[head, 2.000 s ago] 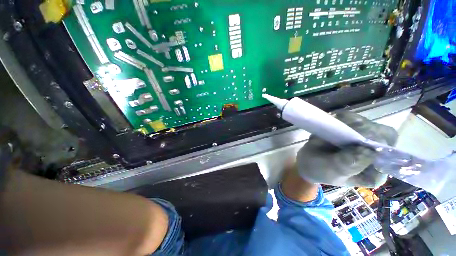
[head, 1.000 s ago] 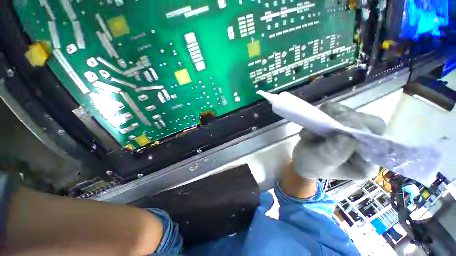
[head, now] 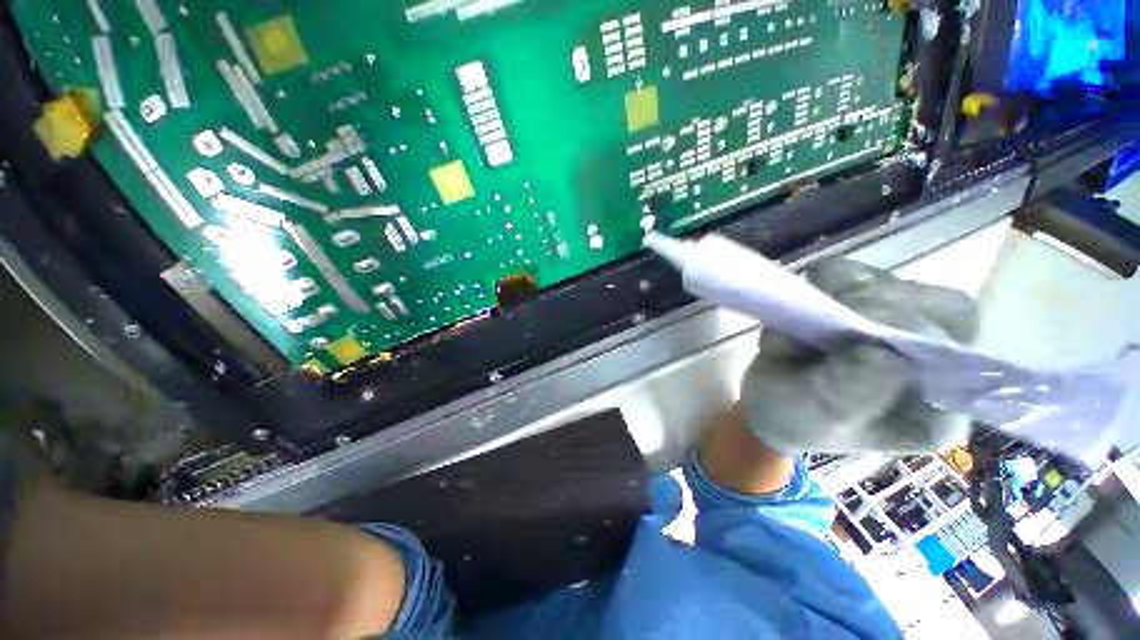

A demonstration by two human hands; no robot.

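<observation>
A green circuit board [head: 538, 138] lies solder side up in a black carrier frame [head: 575, 310], with silver pads and yellow squares on it. My right hand [head: 850, 363], in a grey glove, is closed around a white pointed applicator [head: 750, 281] with a pale sheet [head: 1031, 394] around its back end. The applicator's narrow tip is at the board's lower edge, near small pads. Whether it touches cannot be told. My left bare forearm runs out at the left edge, and my left hand is out of the picture.
A metal rail [head: 550, 368] runs below the carrier. A black pad [head: 525, 513] lies in front of it, by my blue clothing. A yellow clip [head: 66, 123] is at the frame's left. Shelves or trays with parts [head: 919, 519] are at lower right, and a bright blue surface [head: 1069, 50] is at upper right.
Against two seconds ago, the board has shifted left in view and the applicator tip is farther right along its lower edge. Over the last second there is only slight movement; the grip is unchanged.
</observation>
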